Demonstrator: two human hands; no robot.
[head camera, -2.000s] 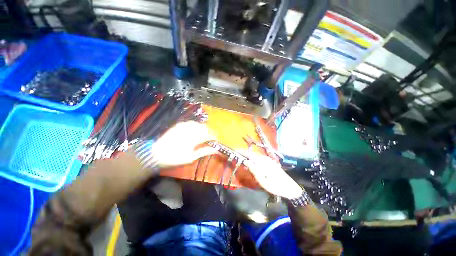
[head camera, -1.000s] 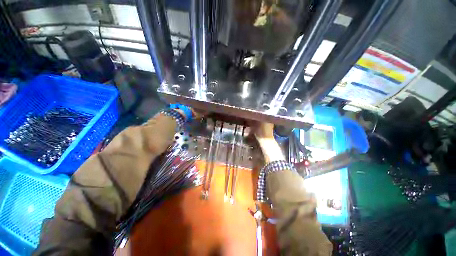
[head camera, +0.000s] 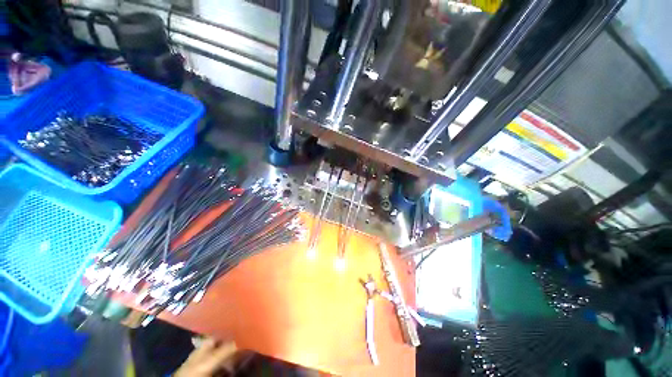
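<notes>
Several black cables (head camera: 346, 228) stick out of the mould (head camera: 324, 193) under the press plate (head camera: 361, 147), their bright ends over the orange mat (head camera: 295, 294). Side cutters (head camera: 371, 309) lie spread on the mat's right part, beside a narrow metallic bar (head camera: 398, 294). A thick bundle of black cables (head camera: 199, 228) with silver ends lies on the mat's left side. My left hand (head camera: 210, 359) is low at the bottom edge, below the mat, cut off and blurred; whether it holds anything is unclear. My right hand is out of the picture.
A deep blue basket (head camera: 188, 121) with dark cables is at the left, a lighter blue perforated basket (head camera: 55, 254) nearer me. A light blue control box (head camera: 471, 272) stands right of the mat, with an arm-like bar (head camera: 457, 232) over it. A cable pile (head camera: 545, 346) lies at the right.
Both hands have withdrawn from under the press plate; the left is now at the bottom edge and the right is out of view. The cables stay in the mould. The view has shifted.
</notes>
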